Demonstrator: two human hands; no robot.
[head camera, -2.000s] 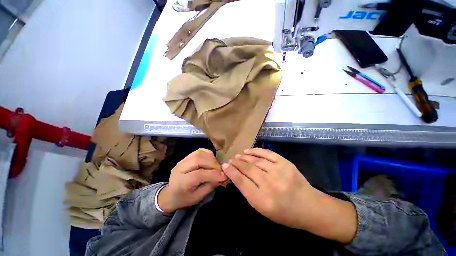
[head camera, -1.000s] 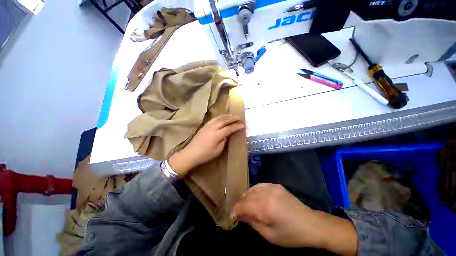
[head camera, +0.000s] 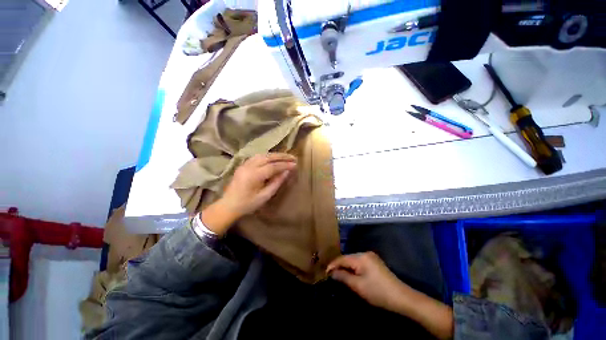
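A tan garment panel (head camera: 282, 199) lies bunched on the white table and hangs over its front edge toward my lap. A straight placket strip (head camera: 323, 192) runs along its right edge, up to the needle area of the sewing machine (head camera: 335, 99). My left hand (head camera: 260, 184) rests on the panel left of the strip, fingers slightly bent; whether it pinches cloth cannot be told. My right hand (head camera: 364, 277) pinches the strip's lower end corner below the table edge.
A brown strip with dots (head camera: 199, 89) lies back left. Right of the machine are snips (head camera: 442, 123), a black phone (head camera: 437, 81), a white pen (head camera: 508, 141) and a screwdriver (head camera: 531, 136). A blue bin (head camera: 463, 255) holds brown cloth. Cut pieces (head camera: 123, 242) hang left. Red pipe (head camera: 56, 232).
My hands have parted from pinching together at the panel's lower end. The left has moved up onto the panel, then slightly left off the strip; the right holds the corner. The camera view has shifted.
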